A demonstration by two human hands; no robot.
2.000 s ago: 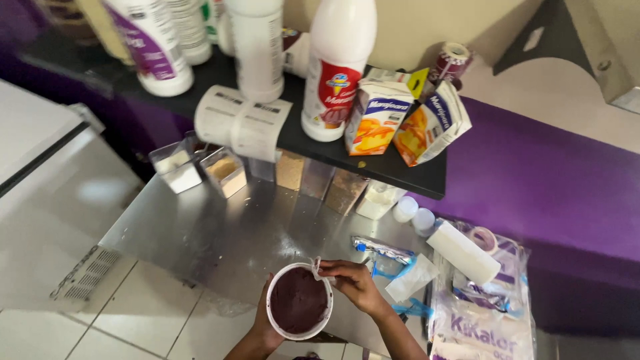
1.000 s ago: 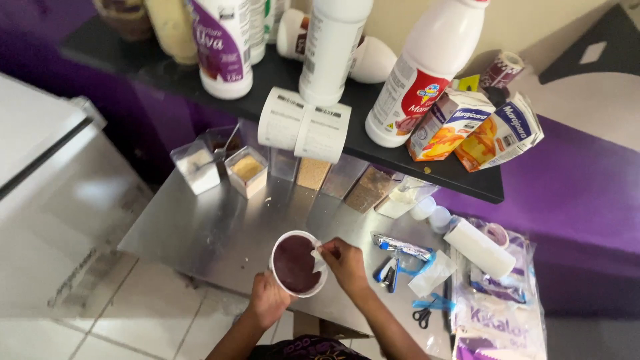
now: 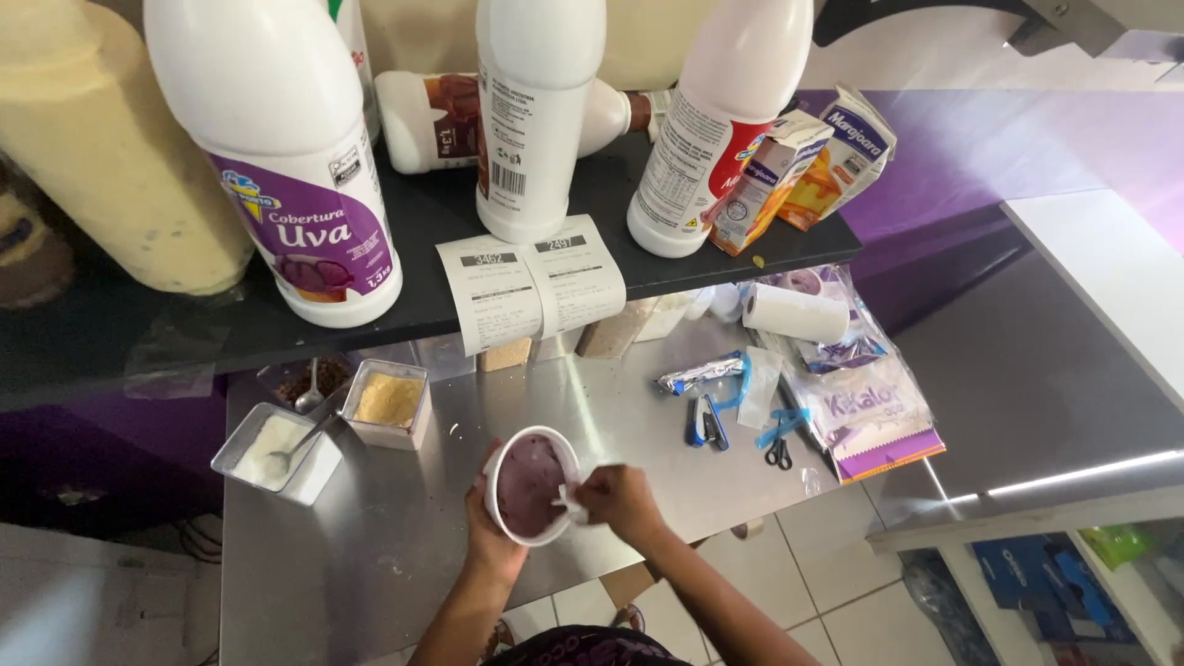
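A round white tub [image 3: 533, 483] with a smooth purple filling, probably açaí, is held above the front part of the steel counter [image 3: 407, 555]. My left hand [image 3: 492, 518] wraps around its left side. At the tub's right rim, my right hand [image 3: 622, 504] pinches a small crumpled white piece [image 3: 569, 502], paper or film, which touches the rim. Left of the tub stand a clear container of white powder [image 3: 282, 453] with a spoon and a clear container of tan powder [image 3: 387, 404].
A black shelf [image 3: 416, 301] with white topping bottles [image 3: 324, 185], Marajoara cartons [image 3: 772, 180] and printed slips [image 3: 532, 287] overhangs the counter. To the right lie a blue stapler [image 3: 708, 424], black scissors [image 3: 779, 451], a white roll [image 3: 795, 313] and plastic packaging [image 3: 879, 398].
The view has shifted and come closer to the shelf and counter. My left hand still holds the tub, and my right hand stays at its right rim with the white piece.
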